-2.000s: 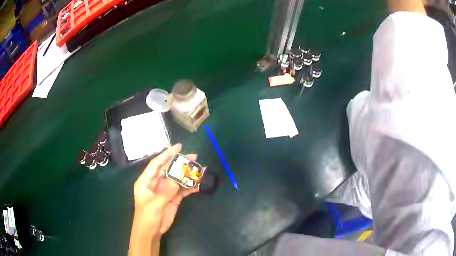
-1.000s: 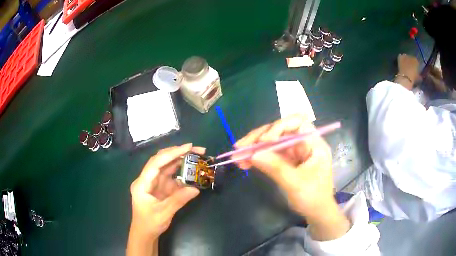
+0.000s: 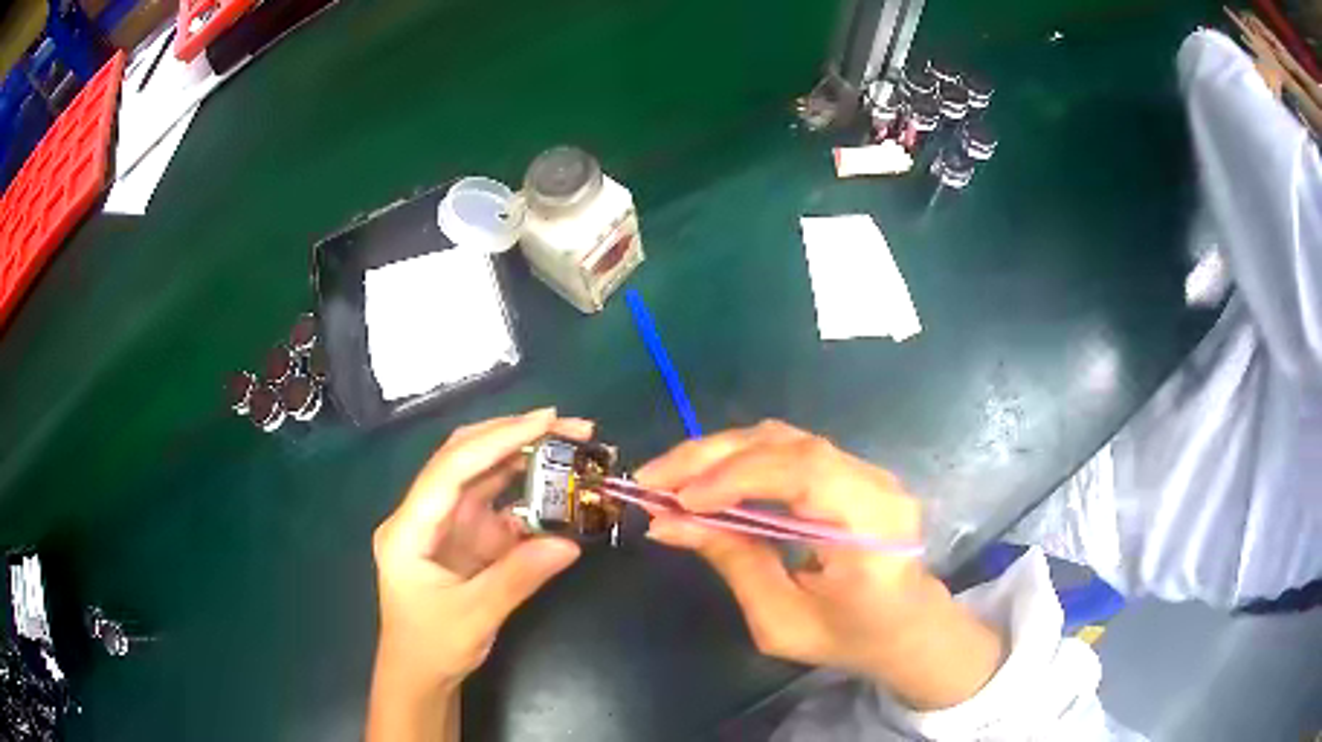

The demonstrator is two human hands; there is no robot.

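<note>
My left hand (image 3: 471, 551) holds the open watch case (image 3: 557, 490) between thumb and fingers, above the bench mat. The case shows a silver-grey part on its left and gold-amber parts on its right. My right hand (image 3: 790, 544) holds pink-white tweezers (image 3: 783, 525) with the tips at the gold-amber parts inside the case. Whether the tips grip anything cannot be told. A dark edge shows at the right side of the case, partly hidden by my right fingertips.
A black tray (image 3: 341, 326) holds white wipes (image 3: 435, 326). Beside it stand a cream bottle (image 3: 583, 239) and a clear lid (image 3: 480, 215). A blue stick (image 3: 663, 363), a white wipe (image 3: 858, 276) and round parts (image 3: 279, 389) lie around. A neighbour's white sleeve (image 3: 1203, 420) is at right.
My right hand has come in with the tweezers, and their tips have moved left into the case. The tweezers' rear end has swung down. The neighbour's arm has shifted.
</note>
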